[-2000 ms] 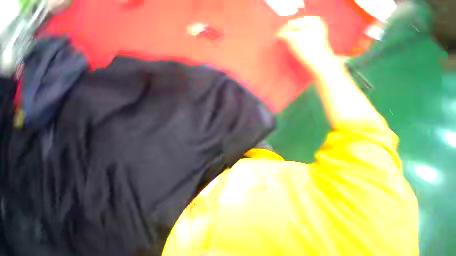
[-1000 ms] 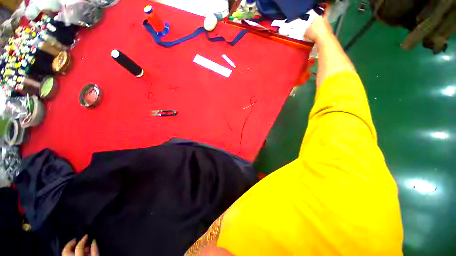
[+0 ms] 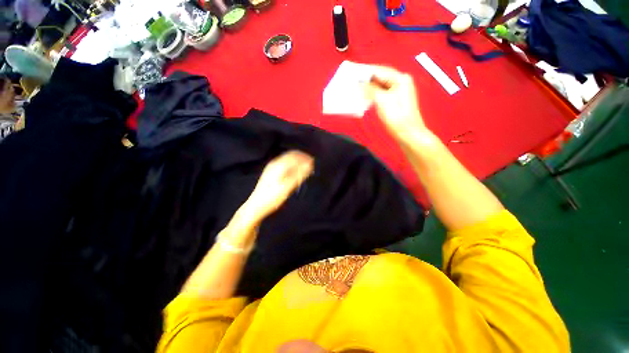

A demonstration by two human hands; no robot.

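Note:
My right hand (image 3: 393, 96) holds a white sheet (image 3: 346, 89), palm-sized, above the red table; its fingers are slightly blurred. My left hand (image 3: 284, 178) is over the black garment (image 3: 331, 186), blurred, with fingers curled; whether it holds anything cannot be told. The garment covers my lap and the near table edge.
The red table (image 3: 496, 110) holds a black thread spool (image 3: 340, 29), a round ring-shaped dish (image 3: 278, 47), a long white strip (image 3: 438, 73), a short white sliver (image 3: 463, 76) and blue tape (image 3: 414, 27). Folded navy cloth (image 3: 572, 38) lies at far right.
My right hand has come back from the table's far right corner, now with the white sheet. My left hand has moved up over the garment. The view has shifted left.

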